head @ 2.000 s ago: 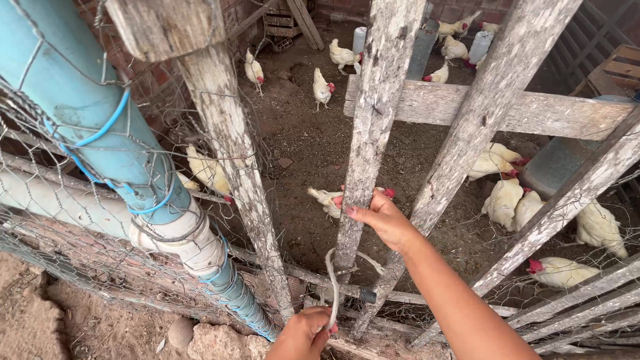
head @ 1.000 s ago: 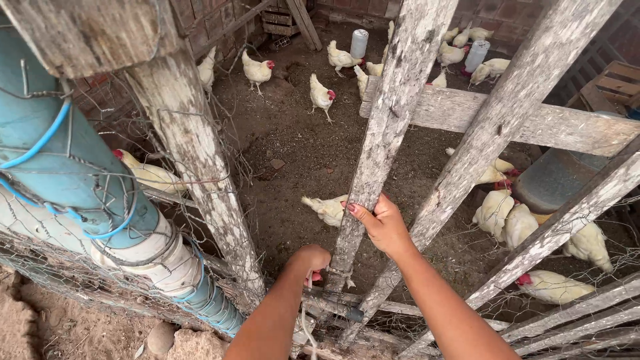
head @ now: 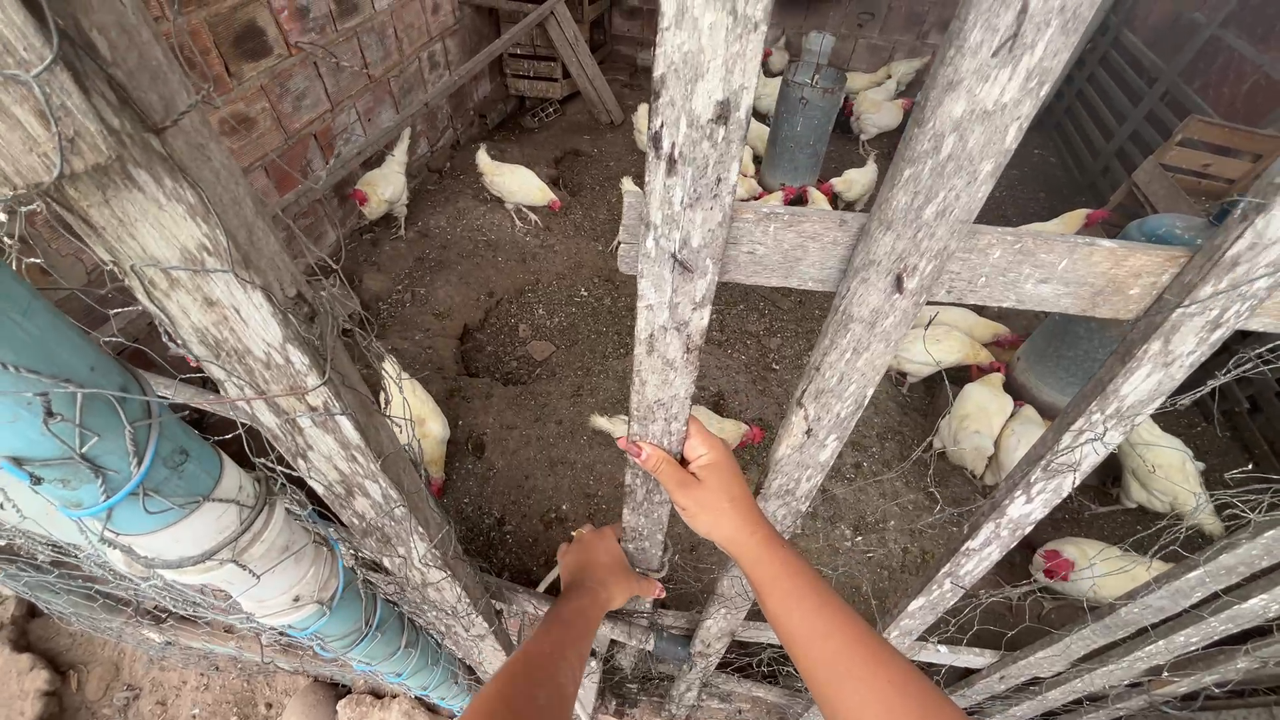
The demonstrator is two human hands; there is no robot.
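My right hand is wrapped around a weathered wooden slat of the gate, its thumb across the front. Lower down, my left hand touches the left side of the same slat, near a loop of wire or cord around it; its fingers are partly hidden and its grip is unclear. A crosspiece joins the slats higher up. To the left stands a thick wooden post, with a gap between it and the slat. A white hen is behind the slat beside my right hand.
Several white hens stand on the dirt floor around metal feeders. Blue and white pipe wrapped in wire mesh leans at left. Loose mesh with wire ends hangs at right. A brick wall and wooden crates lie beyond.
My left hand has gone from the cord below the slat to the slat's left side. My right hand stays on the slat. The gap between slat and post looks wider than before.
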